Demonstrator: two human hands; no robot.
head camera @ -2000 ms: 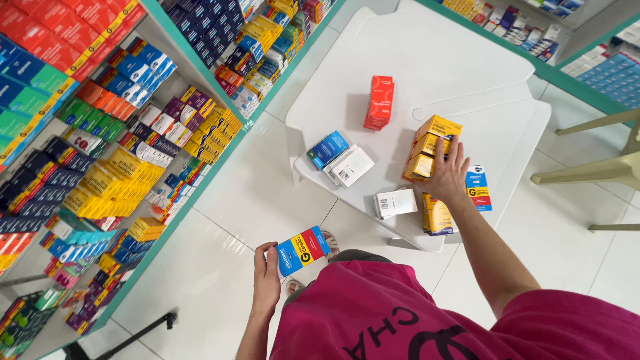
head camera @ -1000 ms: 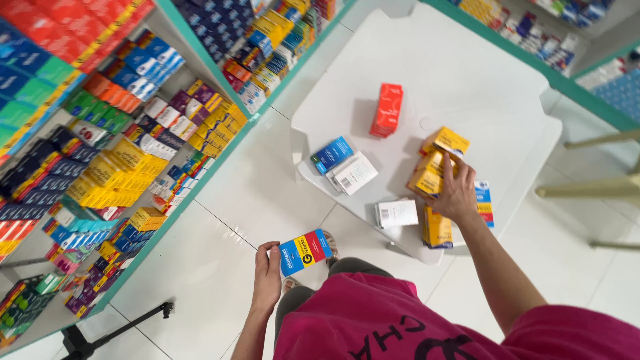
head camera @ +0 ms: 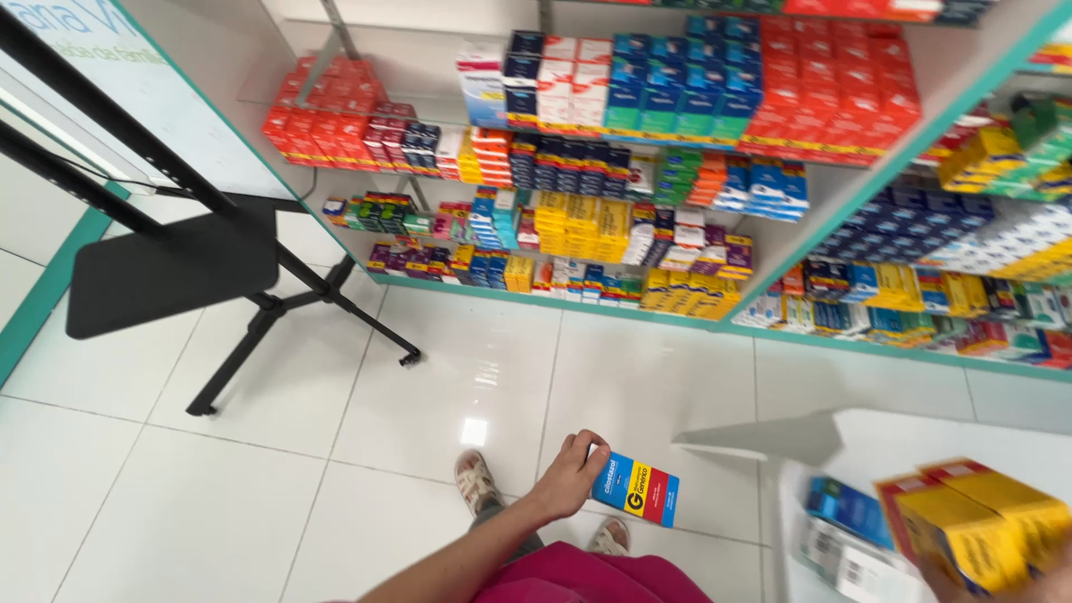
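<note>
My left hand (head camera: pixel 574 476) grips one end of a blue, yellow and red medicine box (head camera: pixel 635 487) and holds it above the floor, in front of my body. At the lower right edge, my right hand (head camera: pixel 1043 578), blurred and partly cut off, is on several yellow medicine boxes (head camera: pixel 971 519) held together. Beside them, a blue box (head camera: pixel 850 509) and white boxes (head camera: pixel 863 569) lie on the white plastic table (head camera: pixel 904 431).
Shelves full of medicine boxes (head camera: pixel 582 226) run across the top, with a teal base edge (head camera: pixel 544 297). Another stocked shelf unit (head camera: pixel 913 226) stands to the right. A black wheeled stand with a flat tray (head camera: pixel 176 268) is at left. White tiles (head camera: pixel 419 419) cover the floor.
The view has swung left toward the shelves and stand. The yellow boxes, earlier resting on the table under my right hand, now appear grouped in it. My left hand still holds its box.
</note>
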